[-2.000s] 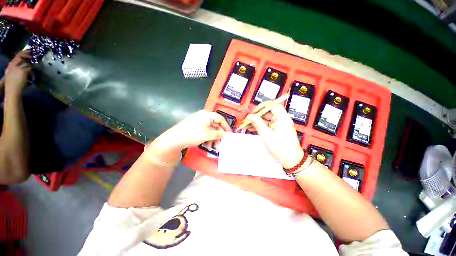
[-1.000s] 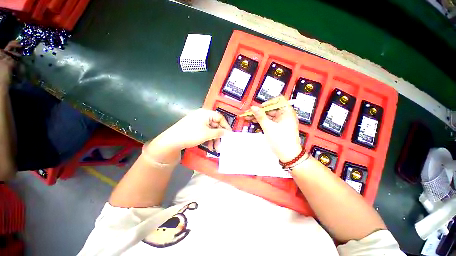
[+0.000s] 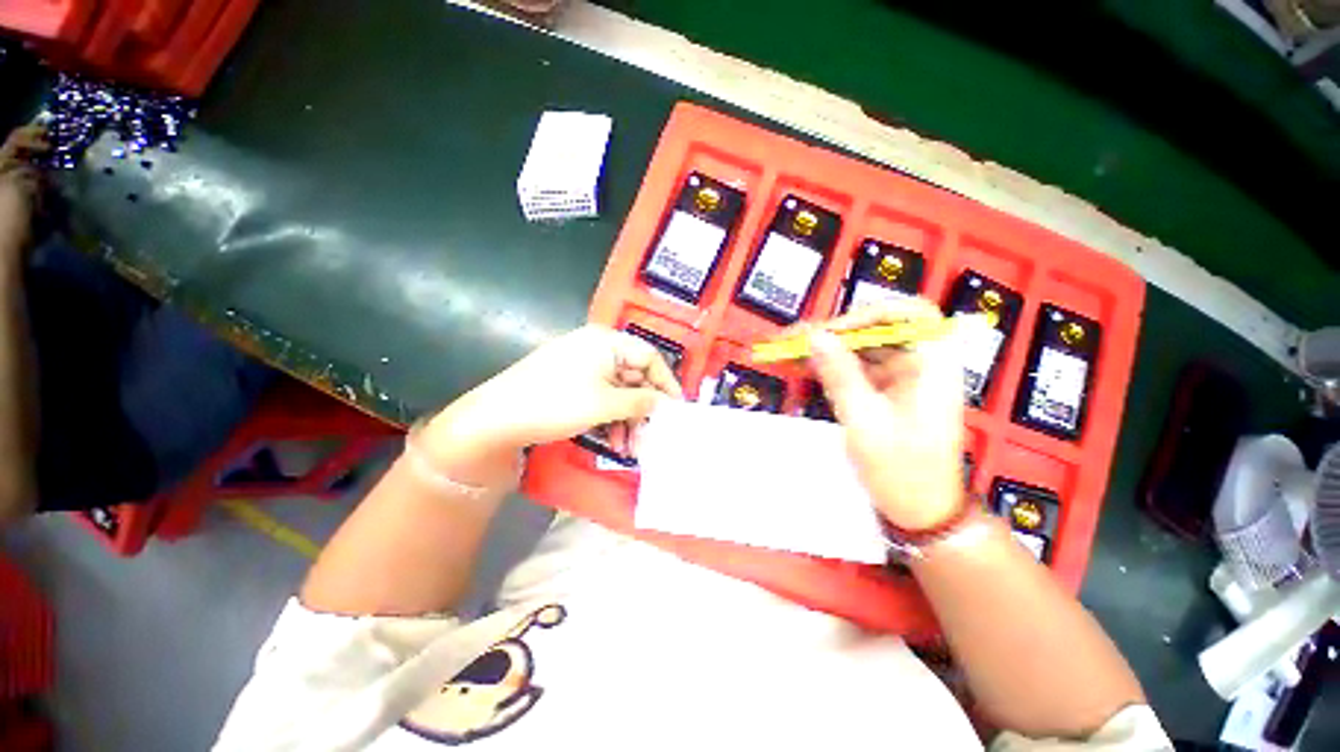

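A red tray holds flat black units in two rows of pockets; one unit lies in its far left pocket. My left hand pinches the upper left corner of a white label sheet, which lies over the tray's near row and hides part of it. My right hand holds yellow tweezers above the middle of the tray, their tips pointing left. Whether the tips hold a label cannot be told. The hand and sheet hide several units.
A stack of white label sheets lies on the green bench mat left of the tray. Small shiny parts and red trays are at far left, beside another person's arm. A dark phone and a white fan are at right.
My right hand with the tweezers has moved right, away from my left hand, uncovering a unit in the near row. My left hand still holds the sheet.
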